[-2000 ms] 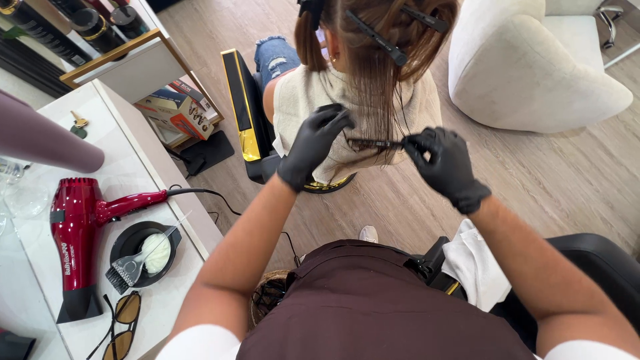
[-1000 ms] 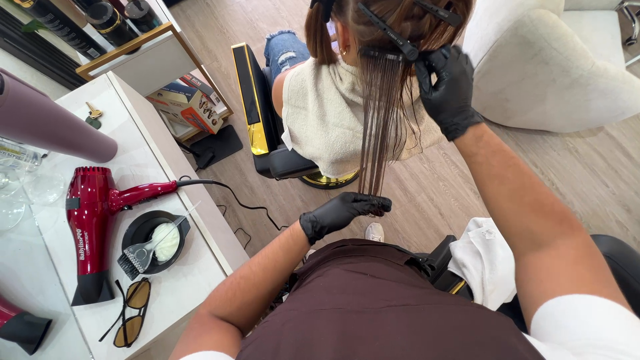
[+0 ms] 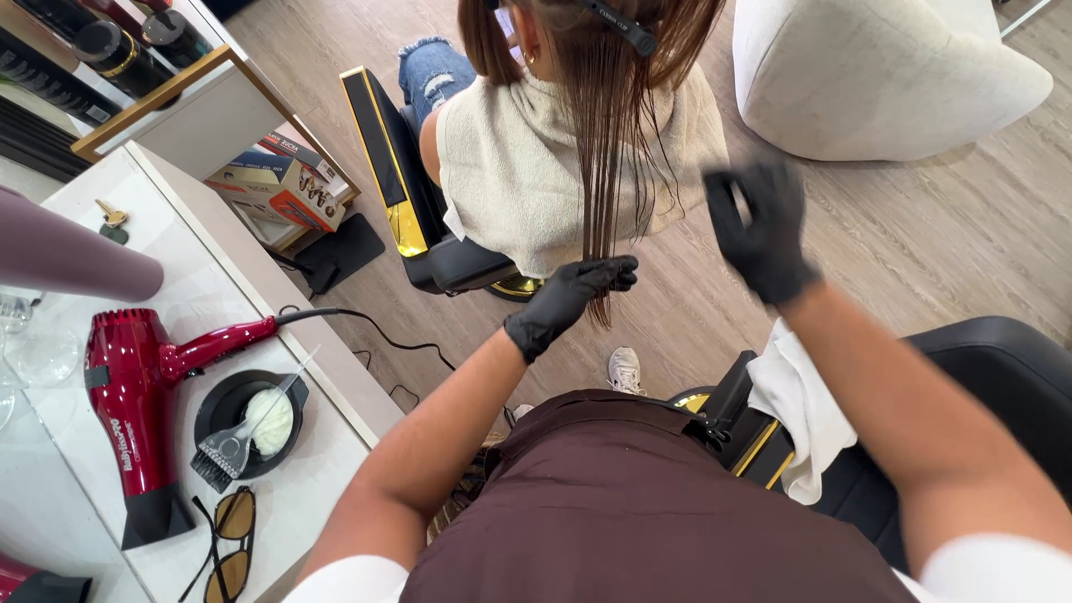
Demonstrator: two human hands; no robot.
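A person sits facing away in a salon chair, a cream towel [image 3: 511, 184] over the shoulders. A carbon clip [image 3: 624, 29] holds up hair at the back of the head. Below it hangs a long strand of wet brown hair [image 3: 599, 184], and my left hand [image 3: 574, 301], in a black glove, pinches it near its ends, the tips sticking out underneath. My right hand [image 3: 758, 230], gloved too and blurred, is raised to the right of the towel, clear of the hair; its fingers are curled, and whether a comb is in them cannot be seen.
On the white counter [image 3: 335, 402] at left lie a red hair dryer [image 3: 134, 402], a black bowl [image 3: 213, 410] with white cream and a tint brush [image 3: 234, 448], and sunglasses [image 3: 230, 536]. A pale armchair [image 3: 871, 75] stands upper right, a black chair [image 3: 988, 402] with a white towel [image 3: 796, 402] lower right.
My right hand has left the hair near the head and moved down and to the right. My left hand still holds the strand low down. Two seconds ago both hands were at the strand with a comb.
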